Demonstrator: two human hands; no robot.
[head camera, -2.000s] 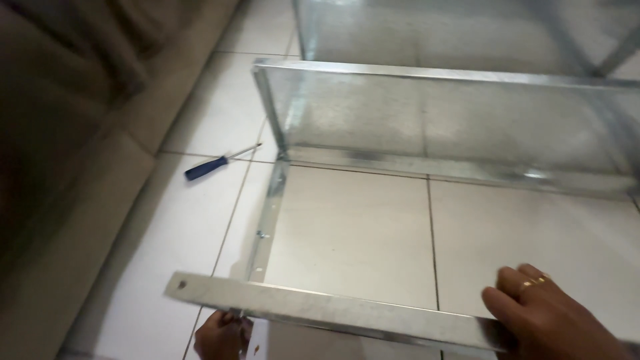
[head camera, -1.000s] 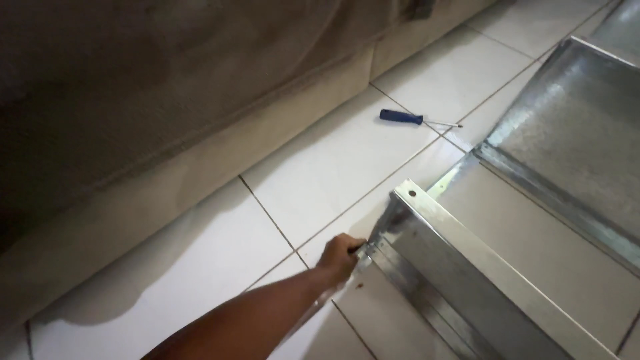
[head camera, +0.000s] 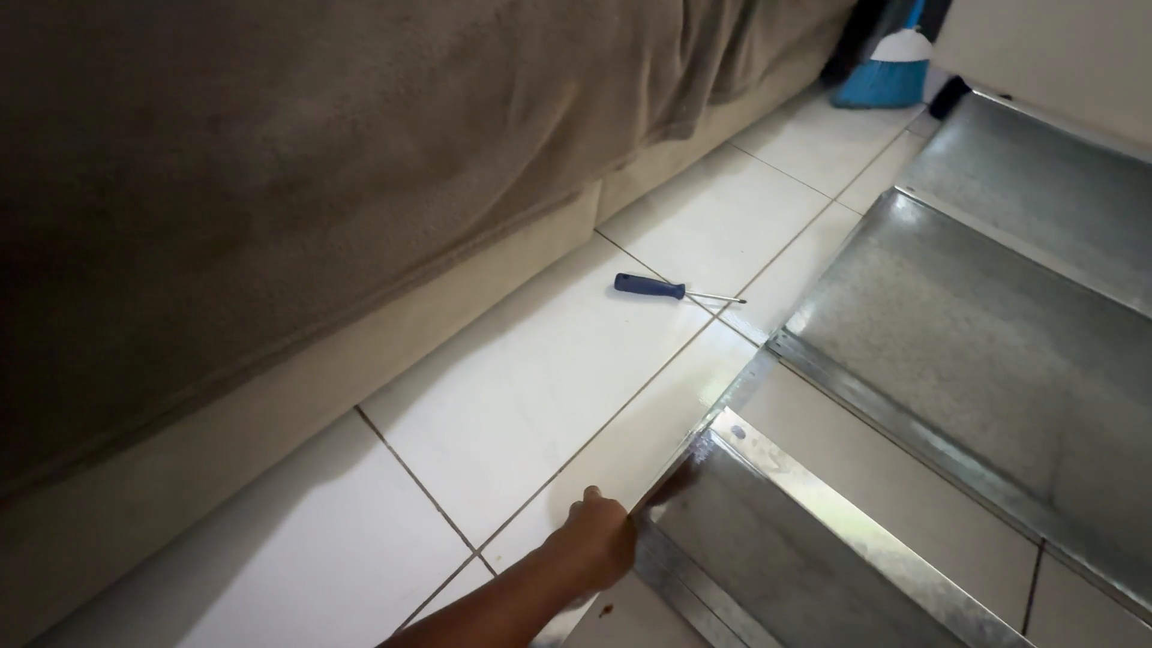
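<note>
My left hand (head camera: 601, 540) is at the left end of the nearest galvanized metal shelf panel (head camera: 792, 540), by the upright rail (head camera: 742, 382) that lies on the floor. Its fingers curl at the joint between panel and rail, but what they grip is partly hidden. The panel stands on edge with its flanged rim facing up, a hole near the corner. Farther back, more metal shelf panels (head camera: 954, 333) are joined in a row. My right hand is outside the view. On the tiles beyond my left hand lies a screwdriver (head camera: 650, 286) with a dark blue handle, its tip towards the frame.
A sofa (head camera: 342, 162) draped with a brown cover runs along the left. A blue and white broom (head camera: 882, 81) stands at the far end near the wall (head camera: 1044, 54). White floor tiles (head camera: 540, 360) lie between the sofa and the metal frame.
The view has swung left, towards the sofa. My right hand, on the near panel's rim two seconds ago, is out of view. My left hand stays by the panel's left end.
</note>
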